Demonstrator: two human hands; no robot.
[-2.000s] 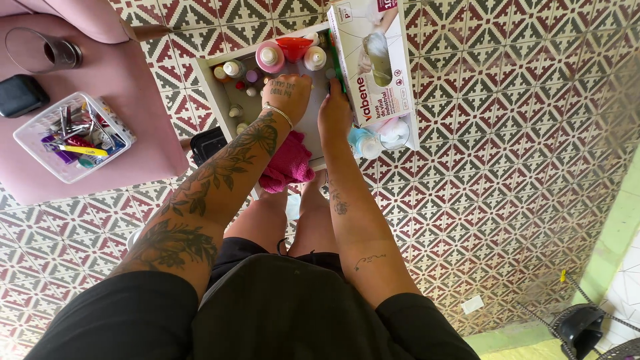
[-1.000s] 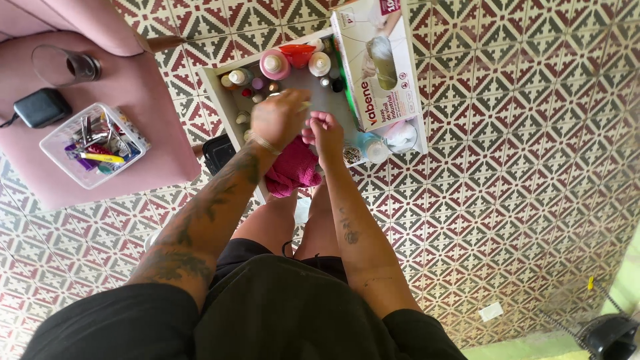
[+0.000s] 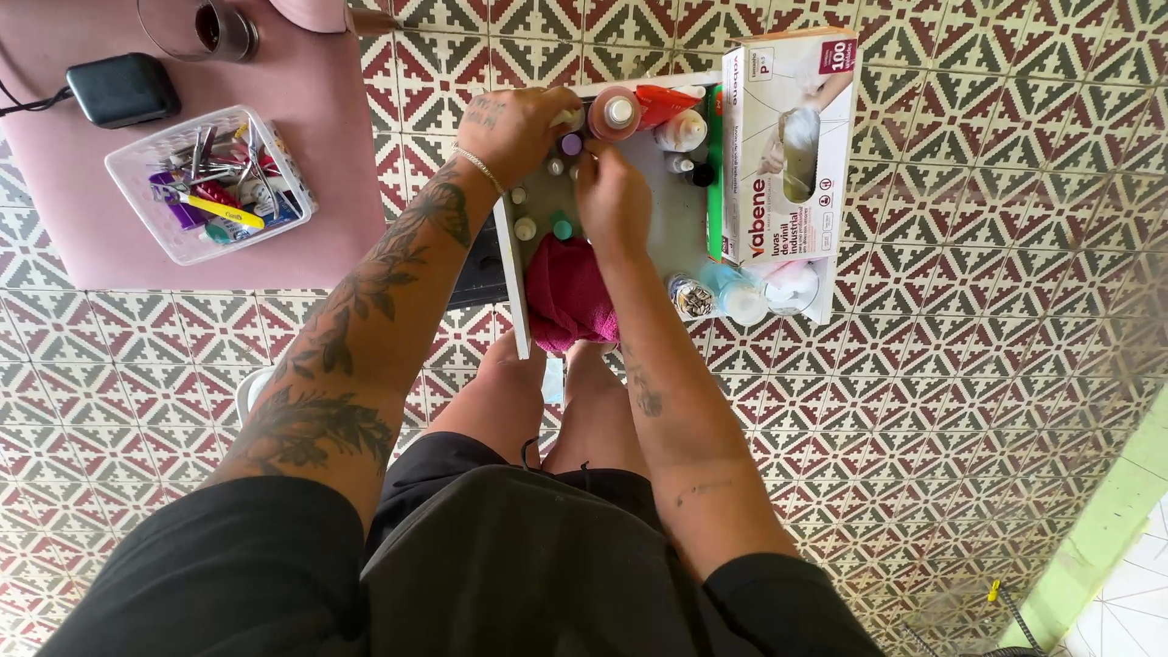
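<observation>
At the upper left corner of a white tray-like drawer, my left hand has its fingers around a whitish bottle. Close beside it, my right hand is bent with its fingertips near the small bottles; whether it grips one cannot be told. A purple-capped bottle stands between the hands. A teal-capped bottle is below, by a crumpled magenta towel. A pink bottle with a white cap, a red tube and a white-capped bottle line the far edge.
A box of vinyl gloves lies on the tray's right side, above a light-blue bottle and a container of cotton. On the pink chair at left sit a plastic basket of nail tools, a black case and a glass.
My left hand has moved from above the towel to the upper left corner of the tray. My right hand has also moved up, away from the towel, towards the small bottles.
</observation>
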